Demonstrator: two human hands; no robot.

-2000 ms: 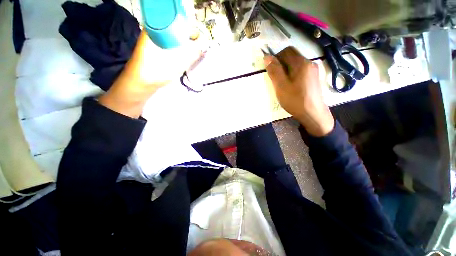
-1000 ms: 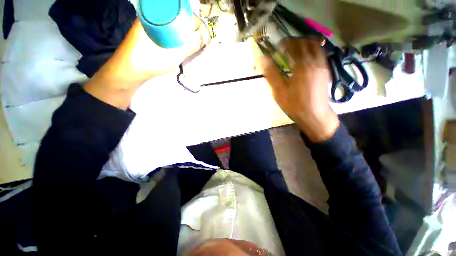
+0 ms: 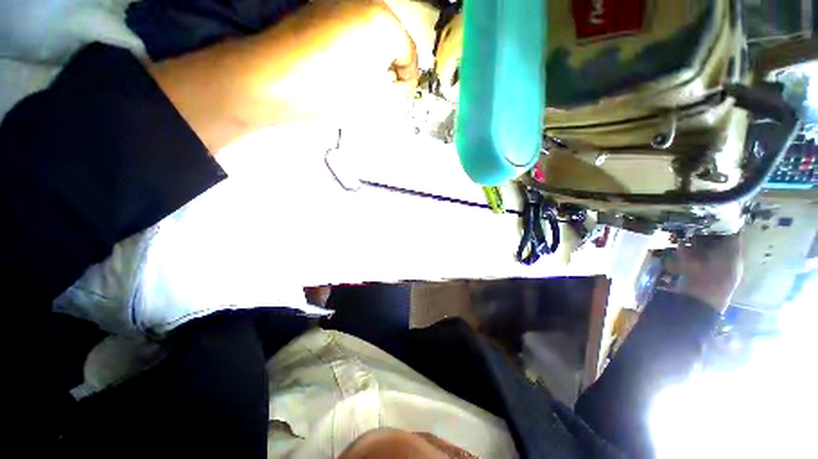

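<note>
White fabric (image 3: 224, 255) lies over the pale table at left and hangs over its front edge to the lap. My left hand (image 3: 345, 58) is on it, fingers curled beside the needle area; glare hides whether they grip anything. The cream machine head (image 3: 650, 157), with a red badge and a long teal part (image 3: 500, 99), fills the upper right. The needle is not clear. My right hand (image 3: 713, 269) is beyond the machine's right end, small and blurred; its fingers and any hold are unclear.
Black shears (image 3: 535, 235) lie on the table under the machine head, beside lime-green snips (image 3: 494, 199). Dark crumpled cloth (image 3: 193, 22) is at the upper left behind my left wrist. The table's front edge (image 3: 448, 280) runs above my lap. Bright glare covers the lower right.
The view has turned to the right and the machine head now shows large. My right hand has left the snips near the needle and moved far right. My left hand stays near the needle area.
</note>
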